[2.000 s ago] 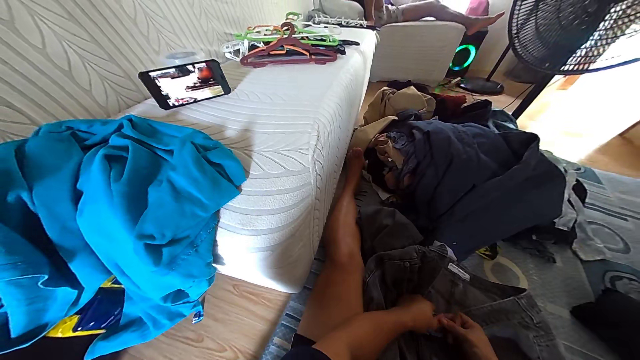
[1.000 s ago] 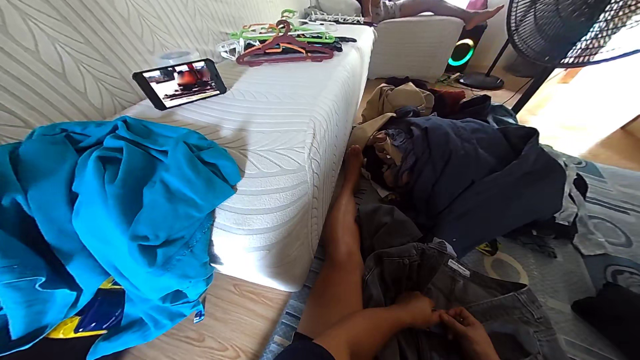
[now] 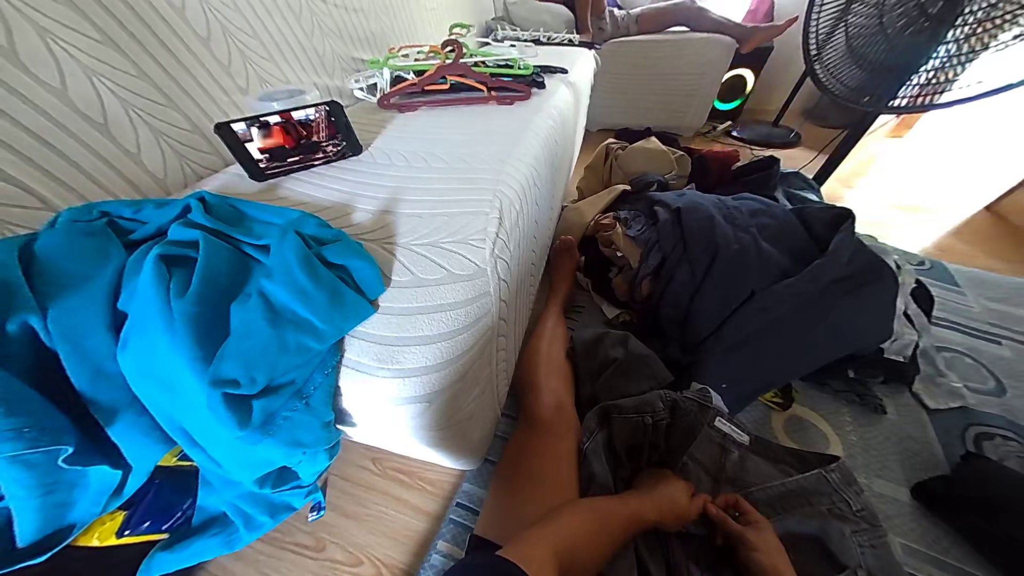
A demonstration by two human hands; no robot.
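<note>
Dark grey jeans (image 3: 800, 504) lie spread over my lap and the mat, waistband upward, with a small white label inside the waist. My left hand (image 3: 672, 500) is closed on the front of the jeans near the fly. Beside it, my right hand (image 3: 740, 524) pinches the same part, fingertips almost touching the left hand. What exactly the fingertips hold is too small to tell. Past the jeans rises a heap of clothes with a dark navy garment (image 3: 768, 280) on top.
A white cushioned seat (image 3: 432, 216) at the left bears blue cloth (image 3: 240, 320), a propped phone (image 3: 290, 139) and plastic hangers (image 3: 456, 84). A stand fan (image 3: 880, 56) and a lit speaker (image 3: 734, 88) are at the back, near another person's legs (image 3: 680, 18). My bare leg (image 3: 548, 384) stretches along the seat.
</note>
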